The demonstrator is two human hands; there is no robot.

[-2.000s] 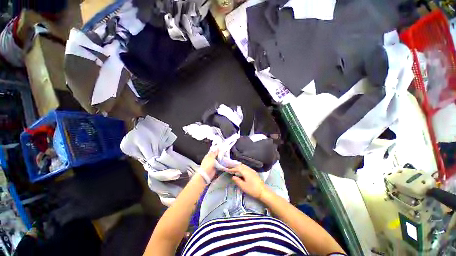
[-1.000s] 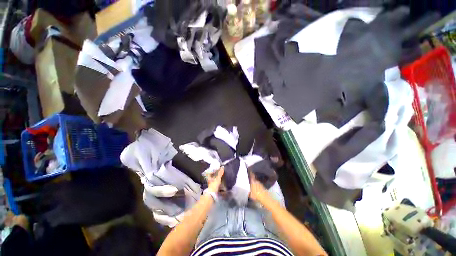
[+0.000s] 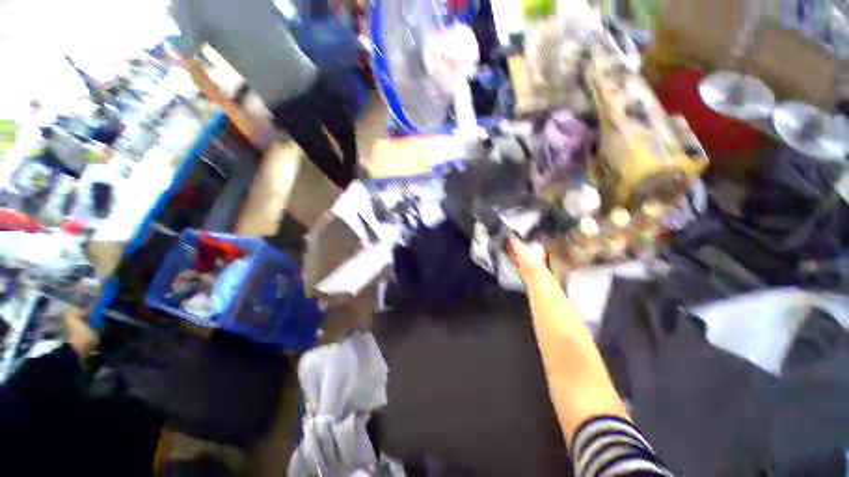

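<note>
My right hand (image 3: 527,253) is stretched out to the far end of the dark side board (image 3: 465,373), at a pile of dark-grey and white cut pieces (image 3: 498,200). The fingers are small and blurred, so I cannot tell whether they grip a piece. My left hand is out of the picture. A light-grey cloth bundle (image 3: 343,382) lies at the board's near left edge. More white and grey-brown cut pieces (image 3: 358,247) lie heaped farther back on the left, beside dark navy cloth (image 3: 433,265).
A blue plastic crate (image 3: 233,289) stands left of the board. Dark-grey cloth with white pieces (image 3: 689,391) covers the right side. Thread cones (image 3: 619,224) and a cardboard box (image 3: 642,140) are behind. A fan (image 3: 410,65) and a standing person (image 3: 279,84) are farther back; another person's hand (image 3: 79,331) shows far left.
The view has swung up and left. My hands were together on a grey and white bundle at my lap; now my right arm reaches far forward. My left hand and the sewing machine have left the picture.
</note>
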